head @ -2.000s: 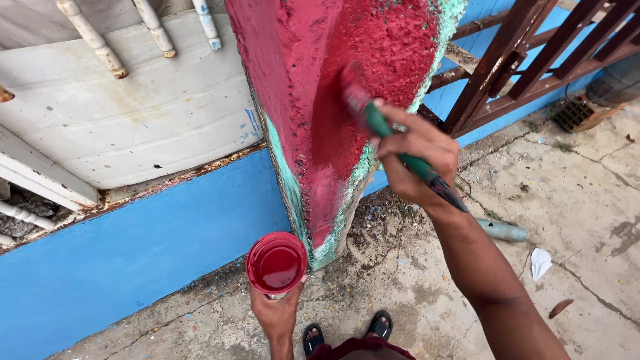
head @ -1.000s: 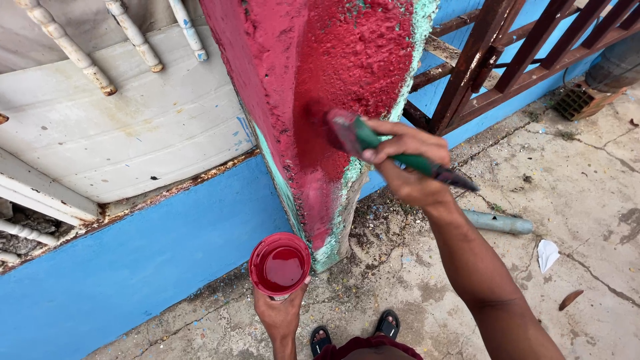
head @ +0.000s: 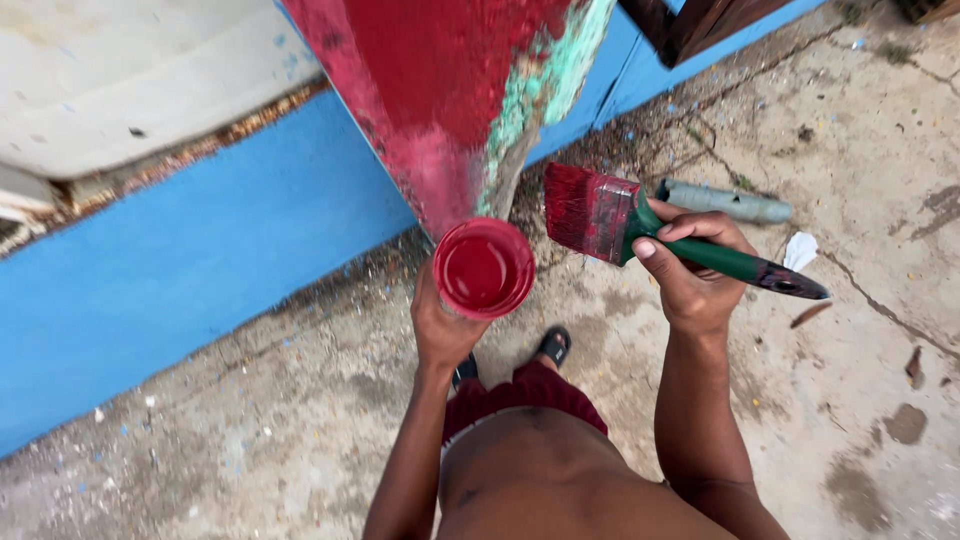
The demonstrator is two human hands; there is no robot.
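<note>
My left hand (head: 448, 322) is wrapped around a round container of red paint (head: 484, 268), held upright just below the foot of the pillar as I look down. In my right hand (head: 694, 266) is a flat paintbrush (head: 592, 214) with a green handle. Its bristles are coated in red and point left, apart from both the container and the pillar. Red paint, darker above and pinker near the foot, covers the front of the concrete pillar (head: 435, 82). Along its right edge runs rough turquoise paint.
A low blue wall (head: 225, 217) runs on both sides of the pillar, under a whitish panel (head: 142, 75) at left. Part of a brown metal gate (head: 690, 22) shows at top. A grey pipe piece (head: 727, 201) and a dry leaf (head: 811, 315) lie on the cracked concrete floor (head: 795, 420).
My right hand has drawn the brush off the pillar's red face, down towards the container. The container stays in my left hand. The view has tipped down towards my body.
</note>
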